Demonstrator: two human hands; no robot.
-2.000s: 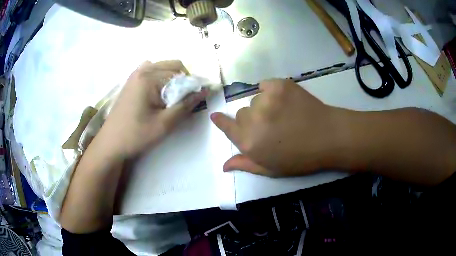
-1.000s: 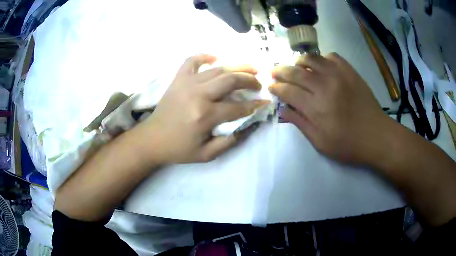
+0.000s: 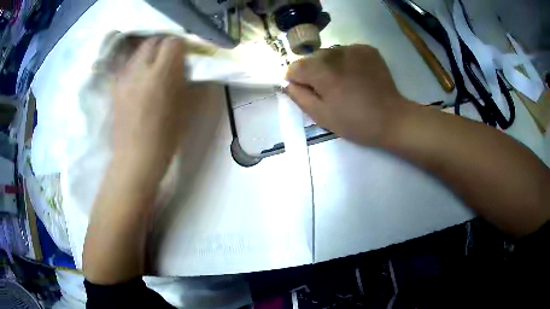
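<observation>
The white cloth (image 3: 226, 69) is stretched between my two hands in front of the needle. My left hand (image 3: 148, 90), blurred, is closed on the cloth left of the needle. My right hand (image 3: 347, 90) pinches the cloth edge just below the sewing machine's brass-coloured knob (image 3: 303, 38). A narrow white strip (image 3: 294, 163) runs from the right fingertips down over the table towards the front edge. Glare hides the needle and presser foot, and the fingertips are partly lost in it.
Black-handled shears (image 3: 476, 84), loose white strips (image 3: 523, 73) and an orange-brown wooden handle (image 3: 429, 53) lie right of the machine. A white cloth heap (image 3: 63, 121) covers the left side. The table (image 3: 386, 205) has a dark slot outline near the needle.
My left hand has moved left and up, away from my right hand, drawing the cloth out between them. My right hand stays near the needle, its fingers now closed on the cloth edge.
</observation>
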